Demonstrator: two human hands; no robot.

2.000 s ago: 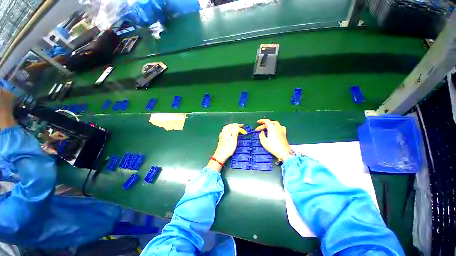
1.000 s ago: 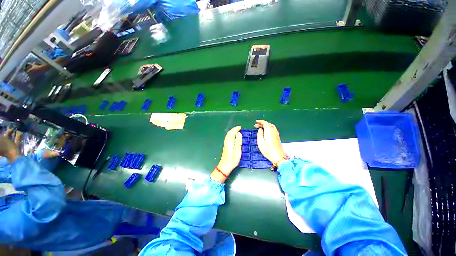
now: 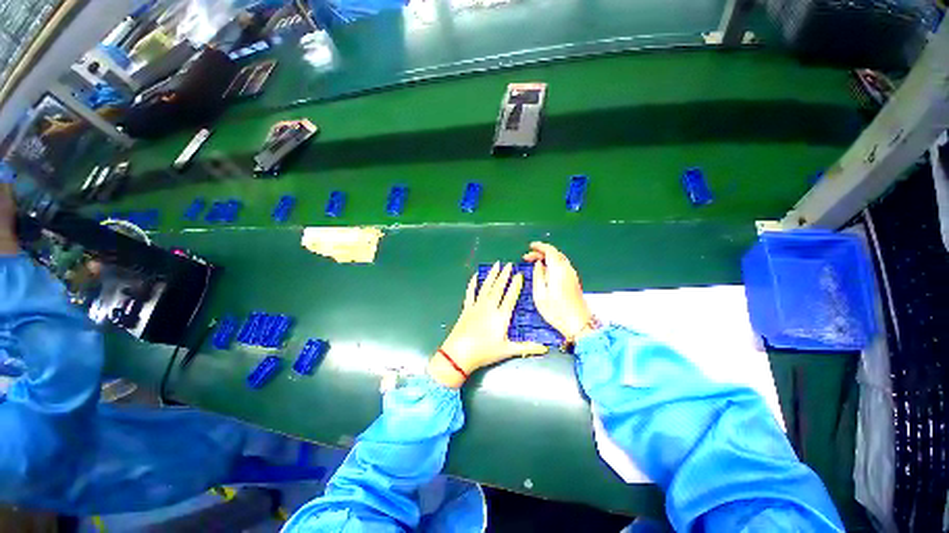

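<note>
A tight block of blue modules (image 3: 529, 321) lies on the dark green bench in front of me, partly hidden by my hands. My left hand (image 3: 487, 324) lies over the block's left side with its fingers spread and the thumb along the near edge. My right hand (image 3: 559, 292) rests along the block's right side, fingers together and slightly curved. Both hands touch the block; neither visibly grips a single module.
A white sheet (image 3: 676, 323) lies under my right forearm. A blue bin (image 3: 812, 292) stands by the white post (image 3: 874, 161). A tan patch (image 3: 343, 244) and loose modules (image 3: 264, 330) lie left. The conveyor (image 3: 624, 135) carries spaced modules. Another person's blue sleeve (image 3: 47, 349) is at far left.
The two rows of modules were squeezed between both hands; my left hand has since spread over the block's left side. The items on the conveyor have shifted left.
</note>
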